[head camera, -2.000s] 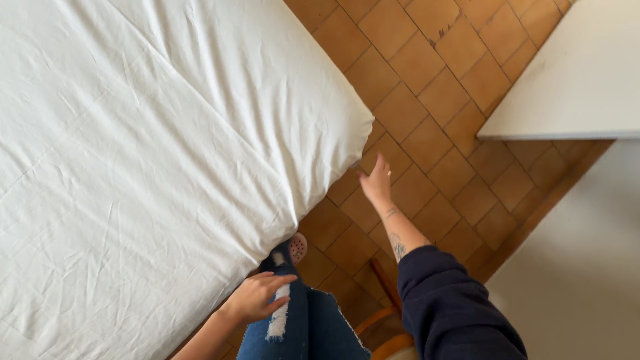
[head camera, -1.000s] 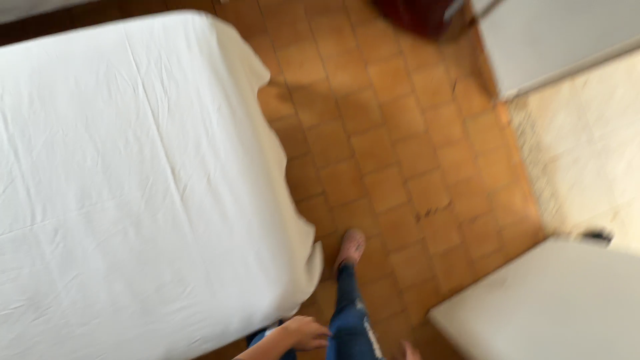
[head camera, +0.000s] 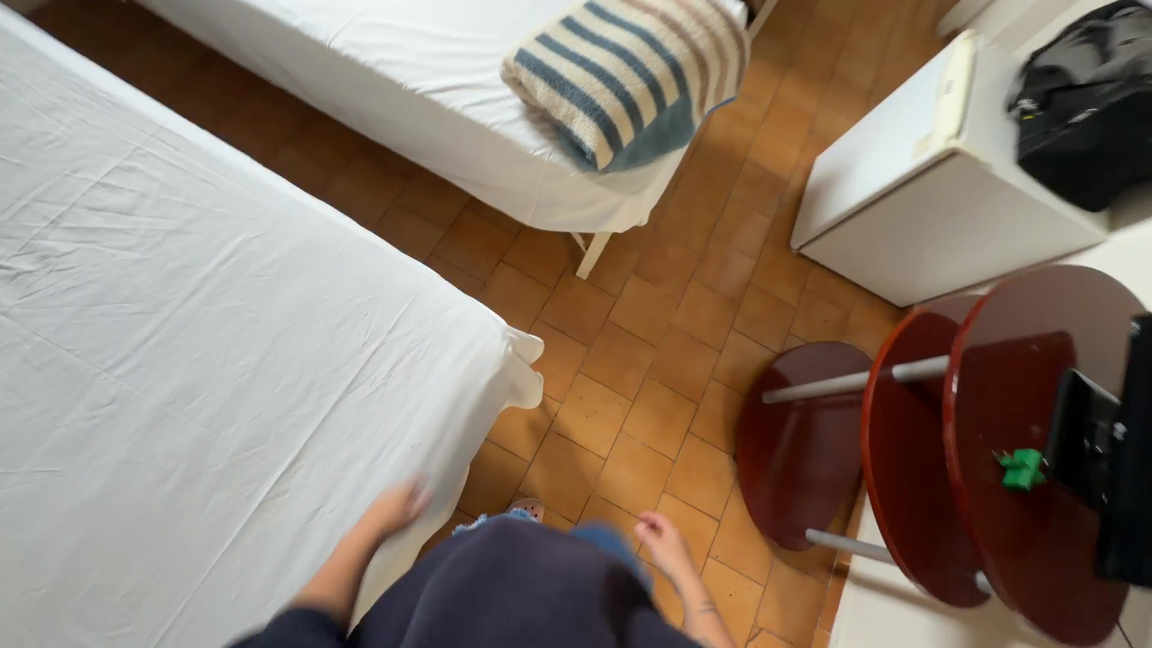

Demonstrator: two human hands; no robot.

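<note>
A white sheet (head camera: 225,297) covers the bed at the left, wrinkled on top, with its wavy edge hanging loose at the near corner. Over the side of this bed is my left hand (head camera: 400,506), blurred and holding nothing; whether it touches the sheet I cannot tell. My right hand (head camera: 661,537) hangs above the tiled floor to the right of my body, its fingers loosely curled and nothing seen in them. A folded striped blanket (head camera: 621,76) lies on the end of a second bed, which has a white sheet (head camera: 405,81) too.
A tiled floor (head camera: 630,387) runs between the beds and the furniture. At the right stands a dark red shelf stand (head camera: 909,450) with rounded tiers, bearing a green object (head camera: 1022,469) and a black device (head camera: 1129,468). Behind it are a small white fridge (head camera: 900,225) and a black bag (head camera: 1089,108).
The view has swung strongly, bringing the second bed, the striped blanket and the red stand into sight. Two seconds ago my right hand was close to the sheet's corner; now it is away from the bed.
</note>
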